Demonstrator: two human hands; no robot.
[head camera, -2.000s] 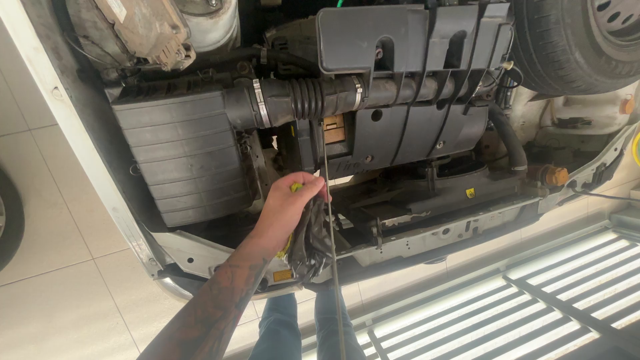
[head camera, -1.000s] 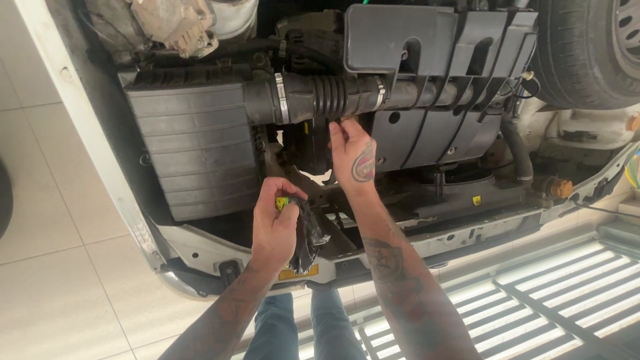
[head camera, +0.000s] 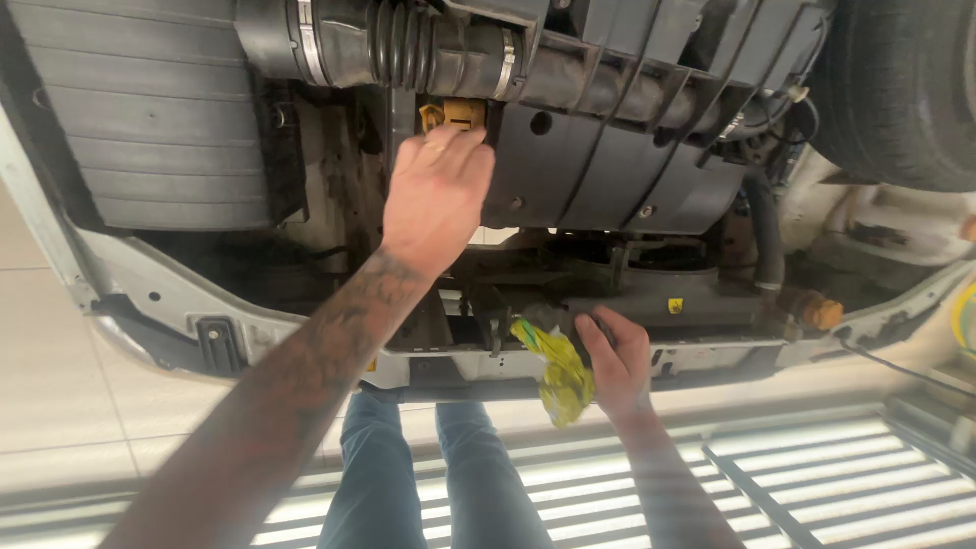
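My left hand (head camera: 438, 194) reaches into the car's engine bay, its fingers closed at a yellow-orange plastic piece (head camera: 463, 113) just below the ribbed black intake hose (head camera: 402, 46). The fingertips are partly hidden, so the exact grip is unclear. Lower right, over the front crossmember, my right hand (head camera: 619, 358) has its thumb and fingers bent together. Beside it hangs a crumpled yellow cloth or wrapper (head camera: 566, 381), which seems held in that hand. Something dark shows between thumb and forefinger, too blurred to name.
A ribbed black air filter housing (head camera: 152, 122) lies left, a black plastic engine cover (head camera: 602, 168) right of centre. Metal hose clamps (head camera: 309, 42) ring the intake hose. An orange-brown cap (head camera: 823, 311) and a tyre (head camera: 900, 91) are at right. A slatted metal surface (head camera: 823, 473) spans the lower right.
My left hand has moved up to beside the intake hose, where my right hand was a second ago. The right hand has come down to the crossmember, beside the crumpled material. The view is closer.
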